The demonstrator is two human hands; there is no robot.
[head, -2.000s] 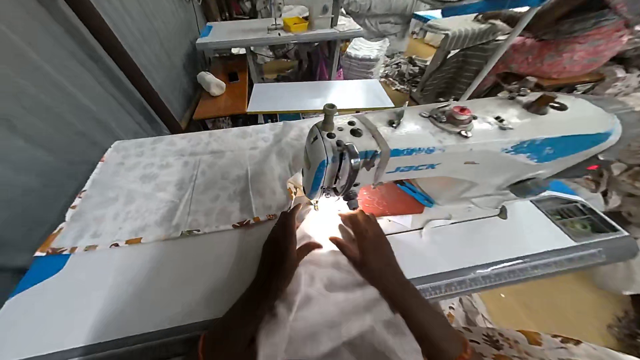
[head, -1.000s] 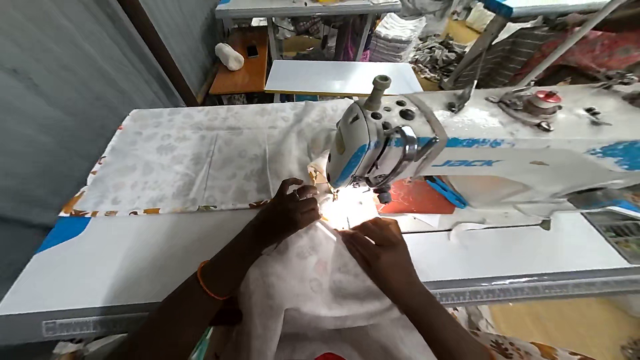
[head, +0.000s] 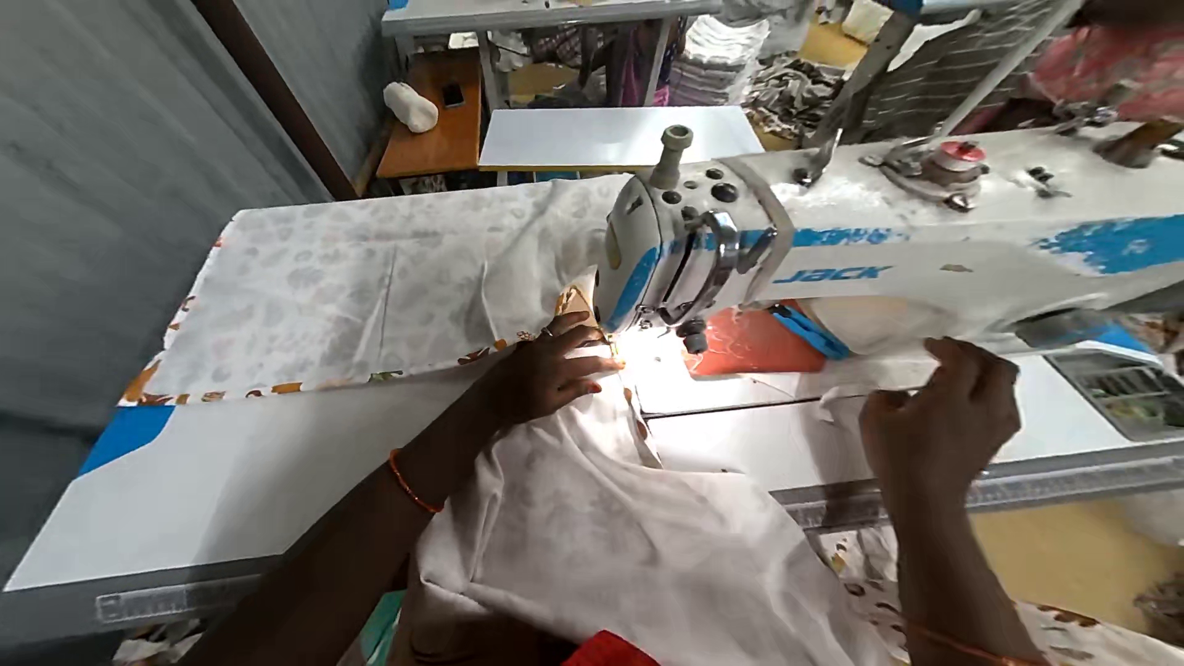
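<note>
A white Jack sewing machine [head: 860,240] stands on the table, its lamp lighting the needle area. White cloth with a folded, patterned edge [head: 370,296] spreads to the left of the machine head and drapes down over the front edge. My left hand [head: 555,370] lies flat on this cloth just left of the presser foot, fingers spread. Away to the right, my right hand [head: 943,407] is raised over the table below the machine arm, thumb and forefinger apart; whether it holds a thread is not clear. The needle tip is lost in glare.
Blue thread snips [head: 810,331] rest on a red patch [head: 754,342] behind the needle area. A measuring tape runs along the table's front edge. Beyond stand a white board [head: 615,137], a brown wooden stool or bench [head: 430,148] and stacked cloth [head: 717,60]. A corrugated metal wall is at left.
My right hand has left the cloth by the needle and moved to the right. My left hand stays on the cloth beside the presser foot, its fingers now more spread.
</note>
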